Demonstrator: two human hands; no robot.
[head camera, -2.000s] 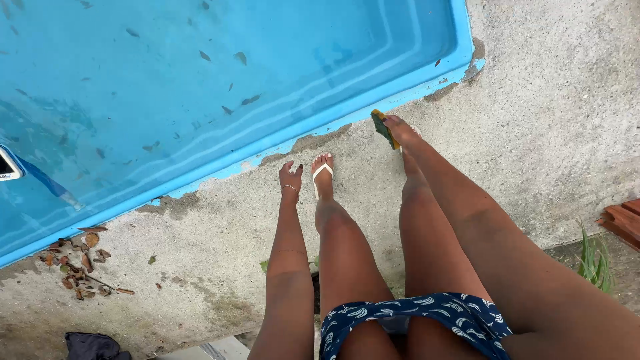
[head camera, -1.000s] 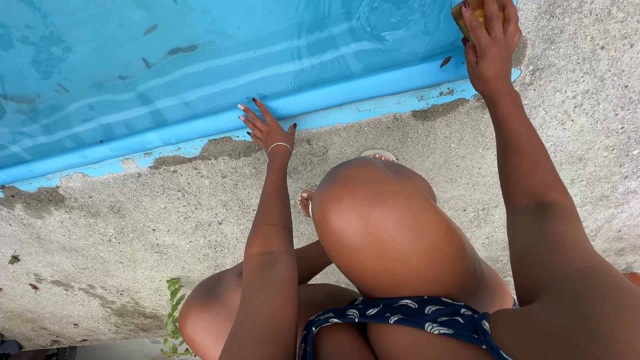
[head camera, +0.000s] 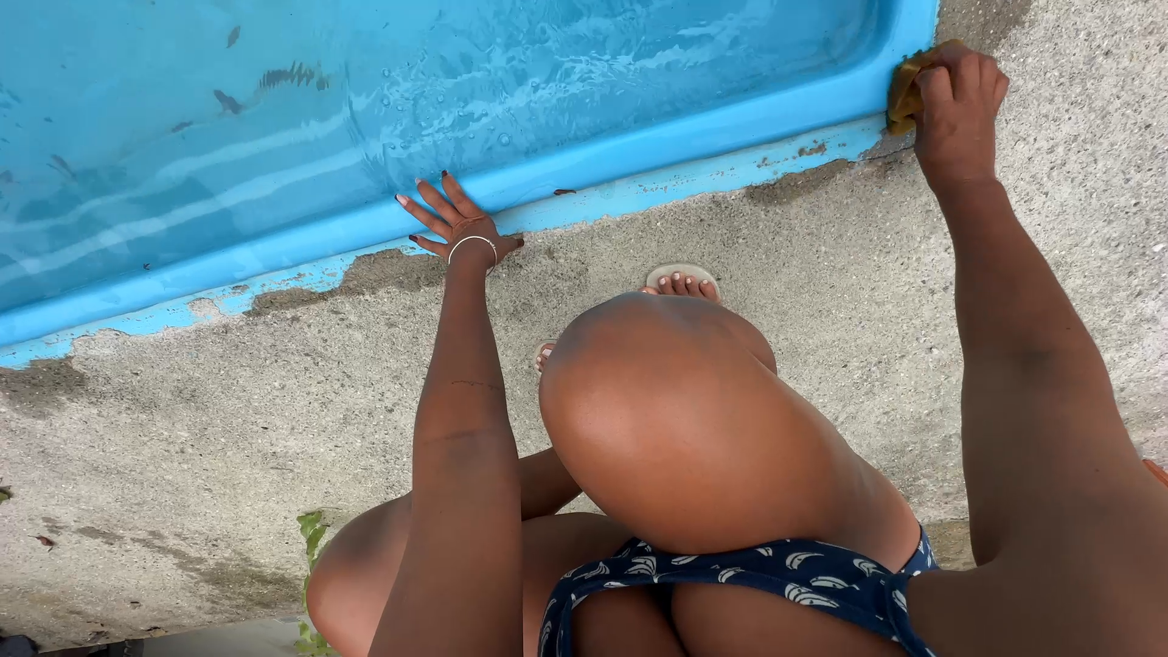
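My left hand (head camera: 461, 222) rests with spread fingers on the blue rim (head camera: 584, 178) of a swimming pool, a thin pale bracelet round its wrist. At the pool's right corner my right hand (head camera: 960, 114) grips a yellow and dark green sponge (head camera: 906, 91), which lies against the outer edge of the rim. Part of the sponge is hidden by the fingers. Rippled water (head camera: 511, 91) fills the pool beside both hands.
Several dark leaves (head camera: 290, 75) show in the water. Rough concrete (head camera: 228, 438) with flaking blue paint borders the pool. My bent knees and feet in sandals (head camera: 683, 272) are between my arms. A green plant (head camera: 312, 538) grows at the lower left.
I have gone from standing to crouching at the pool's edge. The left hand has come down onto the rim. My right hand has moved with the sponge to the pool's corner.
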